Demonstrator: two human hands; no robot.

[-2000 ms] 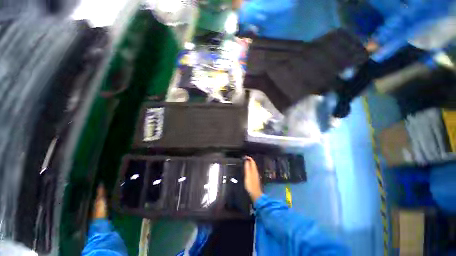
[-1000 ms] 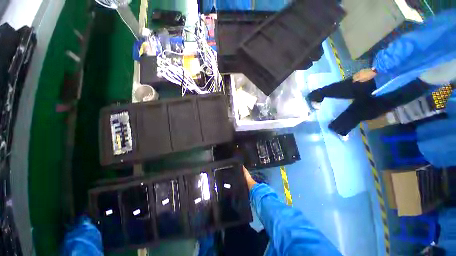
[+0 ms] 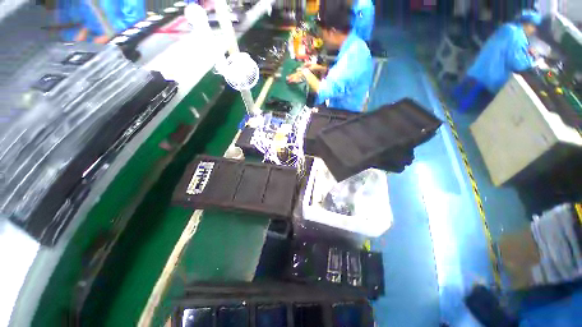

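Note:
A black component tray (image 3: 281, 297) lies low at the frame's bottom edge, cut off by it. Dark glossy flat parts (image 3: 271, 315) sit in its compartments, one in each. Neither of my hands is in the picture. Ahead of it, a black tray with small parts (image 3: 255, 187) lies askew on the green bench; its left end compartment holds a pale striped cluster (image 3: 201, 177). A dark crate (image 3: 338, 266) with pale rectangular markings stands to the right, below the bench edge.
A white plastic bin (image 3: 376, 217) holds clear bags; empty black trays (image 3: 383, 137) lean over its far side. White cables (image 3: 287, 140) tangle on the bench. A person in blue (image 3: 350, 73) sits beyond; another bends at right (image 3: 501, 54). Yellow-black tape (image 3: 469, 179) marks the floor.
The view has lifted towards the far hall. The filled tray now shows lower and further right, and both arms have left the picture. The walking person at right is no longer beside the bin.

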